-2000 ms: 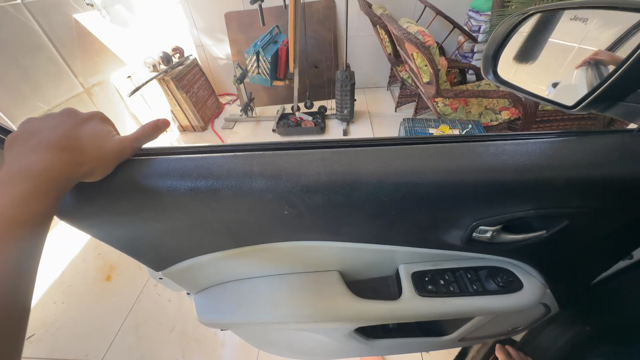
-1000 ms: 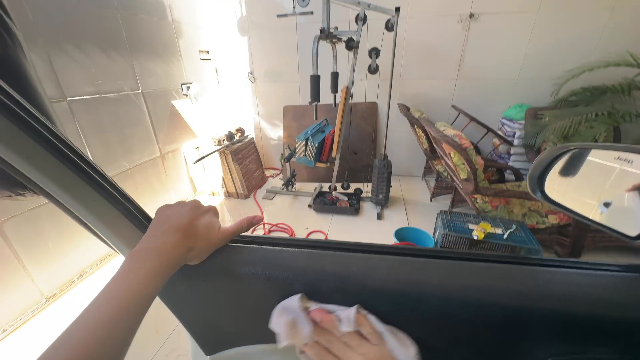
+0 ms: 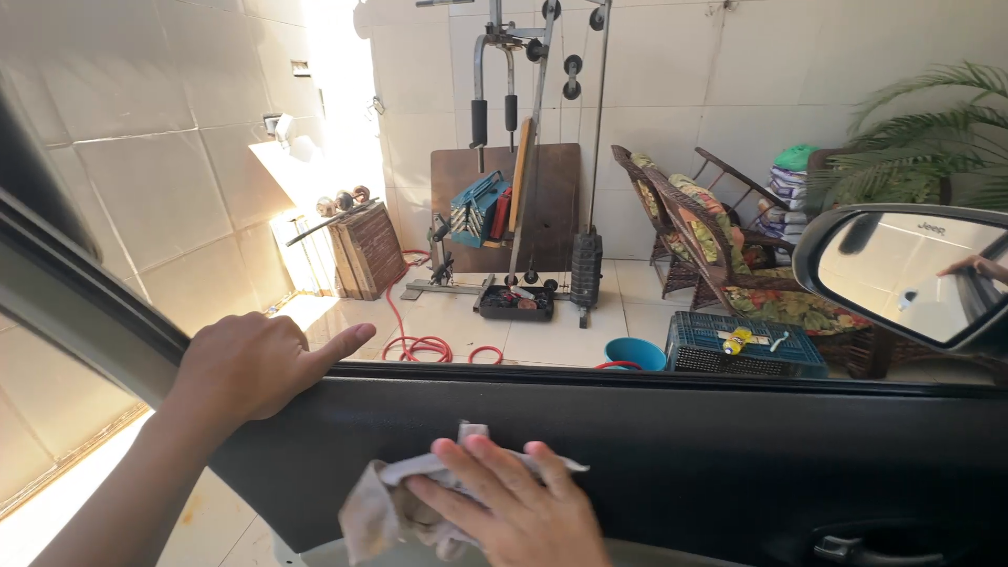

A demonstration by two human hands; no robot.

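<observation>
My left hand (image 3: 252,366) grips the upper edge of the car door near the window frame, its thumb lying along the sill. My right hand (image 3: 512,496) presses a damp-looking whitish cloth (image 3: 374,512) with grey-brown stains against the black upper panel of the car door (image 3: 709,449), its fingers spread over the fabric. The chrome inner door handle (image 3: 846,547) shows at the lower right. The window opening above the sill has no visible glass across it.
A Jeep side mirror (image 3: 913,272) juts in at the right. Beyond the door are a blue bucket (image 3: 634,354), a blue plastic crate (image 3: 709,335) with a yellow bottle (image 3: 738,340), a red hose (image 3: 417,346), a home gym's weight stack (image 3: 585,272) and wicker chairs (image 3: 685,213).
My right hand, low near the door's armrest two seconds ago, is up on the black panel with the cloth. My left hand stays on the door edge. The view has tilted up.
</observation>
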